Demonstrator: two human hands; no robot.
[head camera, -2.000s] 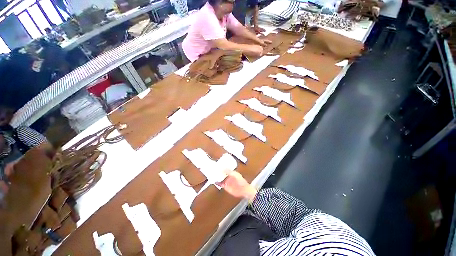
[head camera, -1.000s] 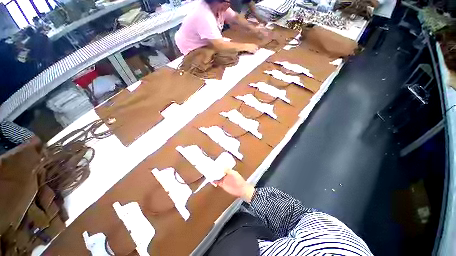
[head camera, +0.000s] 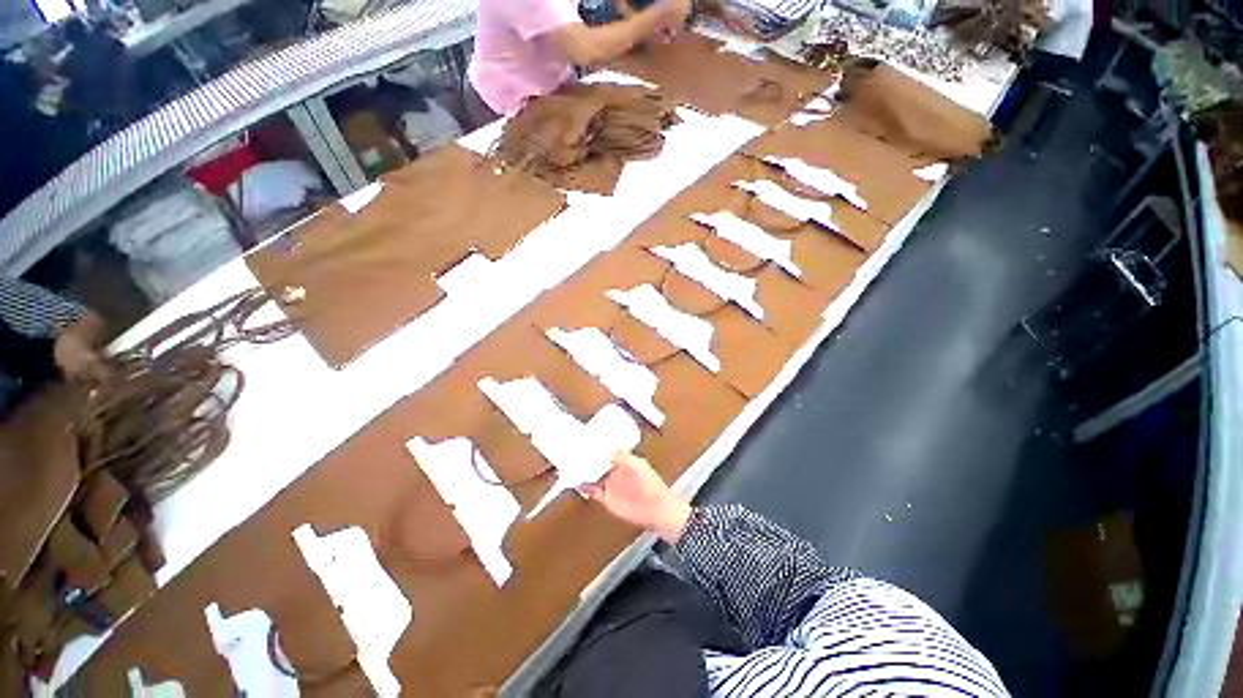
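Observation:
My right hand (head camera: 638, 498) is shut on a white squeeze bottle (head camera: 614, 434), low over the brown panels (head camera: 450, 532) near the table's front edge. The thin nozzle points down and left, between two white stepped templates. One template (head camera: 529, 416) lies just behind the bottle and another (head camera: 466, 505) to its left. Several such templates lie in a row on the overlapping panels, with thin brown handles curving beside them. Whether the nozzle touches a panel is unclear. My left hand is not in view.
Loose brown straps (head camera: 171, 409) lie at the left, by another person's hand (head camera: 82, 348). A brown bundle (head camera: 586, 134) and cut panels (head camera: 409, 252) lie beyond the row. A person in pink (head camera: 525, 55) stands at the far side. Dark floor lies right.
The view has shifted, and another template shows at the lower left. My right hand still holds the bottle, its nozzle now clearer. The person in pink has raised a hand; another person's hand appears at the straps.

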